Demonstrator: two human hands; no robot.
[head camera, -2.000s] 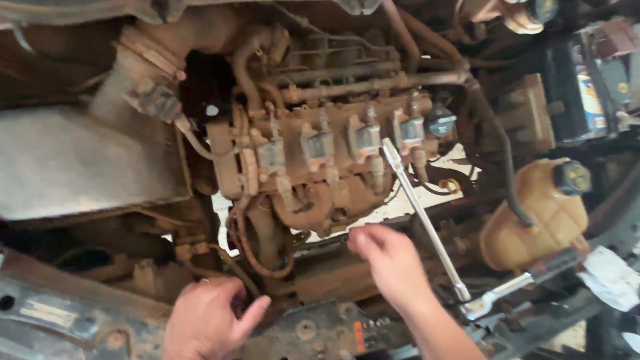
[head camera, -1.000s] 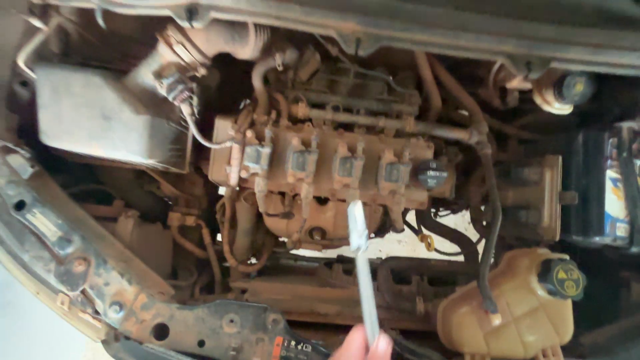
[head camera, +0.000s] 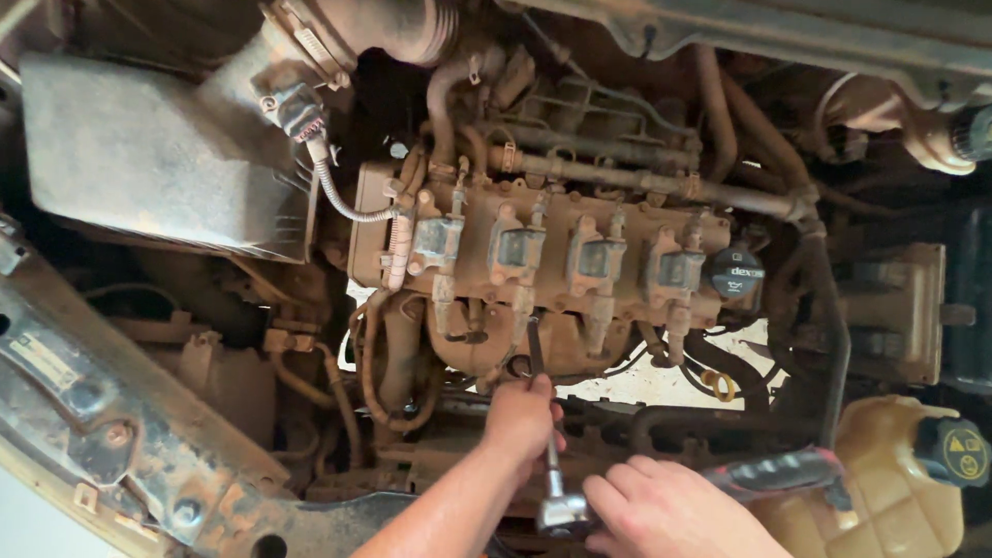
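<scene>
My left hand is closed around the long extension bar below the dusty valve cover. The bar's upper end points at the exhaust manifold heat shield, near the second ignition coil from the left. At the bar's lower end is the chrome head of a ratchet. Beside it my right hand rests on the ratchet, its fingers curled and partly hidden; the red and black handle sticks out to the right. Whether the bar's tip sits on a fastener is not clear.
The air filter box stands at upper left. A black oil filler cap and a yellow dipstick ring are right of the coils. The coolant reservoir is at lower right. The rusty front body panel crosses the lower left.
Both hands are now together on the tool at lower centre. Two seconds ago they were apart, with the ratchet and bar lying at the right by the reservoir. The view has shifted closer.
</scene>
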